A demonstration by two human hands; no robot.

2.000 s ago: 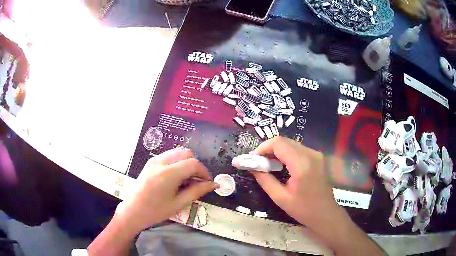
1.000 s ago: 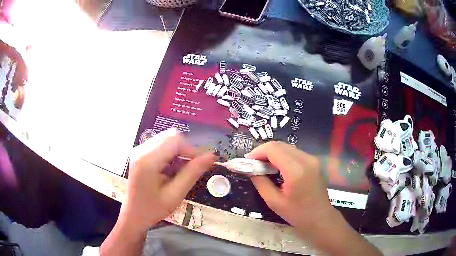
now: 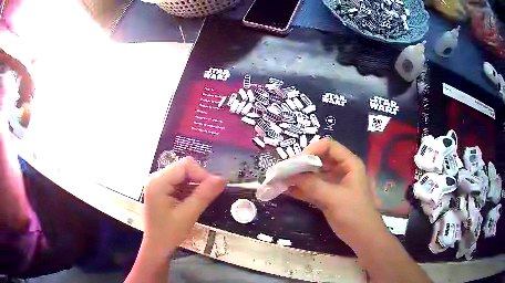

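My right hand holds a white moulded piece above the printed carton mat. My left hand pinches a thin pale applicator stick whose far end meets or overlaps the left end of the white piece; contact is unclear. A small round white glue cap sits on the mat below the stick. Striped oval inserts lie in a loose pile beyond my hands. Two small white inserts lie near the front edge.
White moulded pieces are heaped at right. A glare-lit white board lies left. At the far side are a smartphone, a blue basket of inserts, a perforated white basket and white squeeze bottles. The bench edge curves in front.
The white piece has moved from beside the cap up and is now tilted and turned in my right hand. My left hand has lifted the stick from the cap to the piece.
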